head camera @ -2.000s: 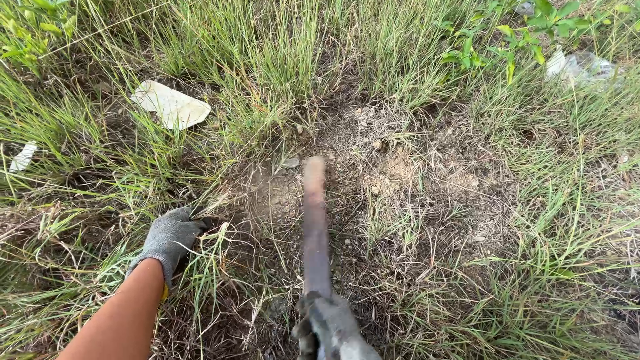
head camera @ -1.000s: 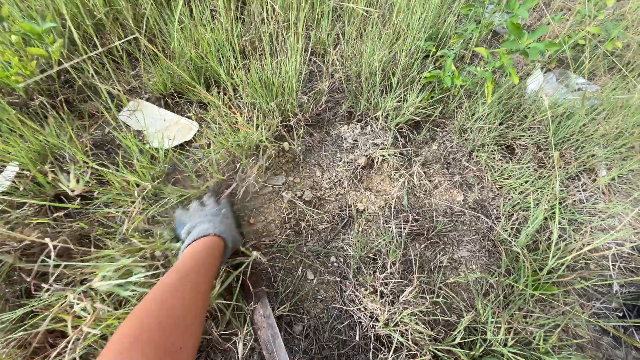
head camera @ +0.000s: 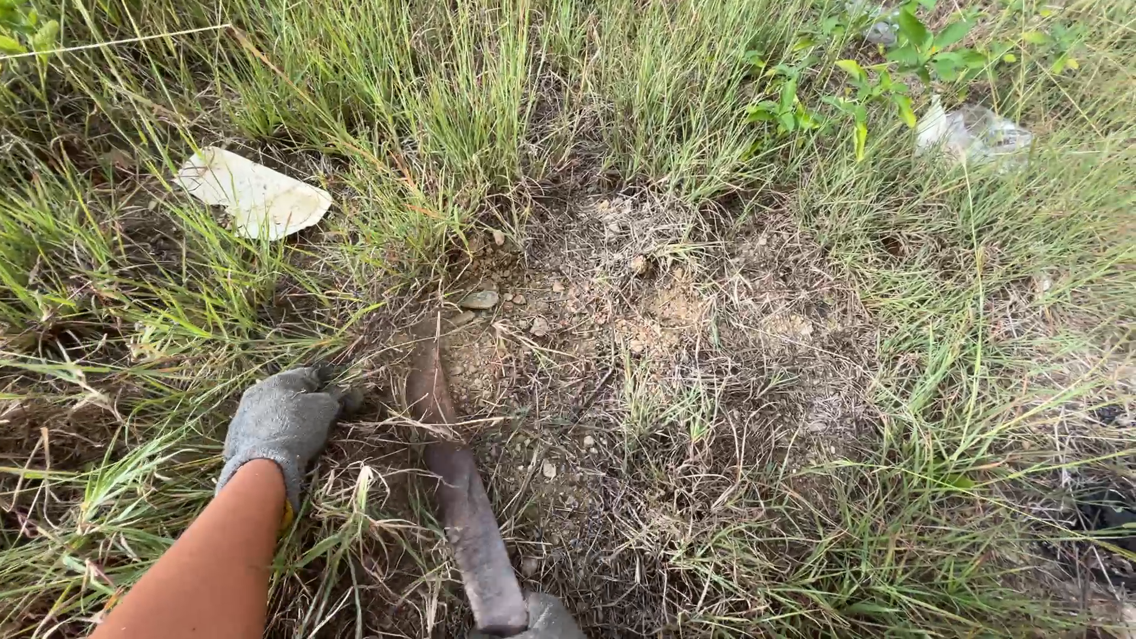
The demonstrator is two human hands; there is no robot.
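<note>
My left hand (head camera: 288, 422), in a grey knit glove, is closed around dry grass stems (head camera: 355, 435) at the lower left, its fingertips partly hidden in the grass. At the bottom edge my right hand (head camera: 541, 619), also gloved in grey, grips the near end of a long, dull, rusty metal blade (head camera: 475, 532). That blade points up and slightly left. Its brown, worn far part lies low against the soil, just right of my left hand, with some straws crossing over it. Most of the right hand is cut off by the frame.
A patch of bare soil (head camera: 568, 319) with small stones and cut straw spreads across the middle. Tall green grass (head camera: 461, 106) surrounds it. A pale flat scrap (head camera: 257, 193) lies at the upper left, crumpled clear plastic (head camera: 972, 133) at the upper right, beside a leafy plant (head camera: 932, 58).
My left hand has moved down and left from over the soil's edge. The right hand, out of view a second ago, shows again at the bottom edge with the blade.
</note>
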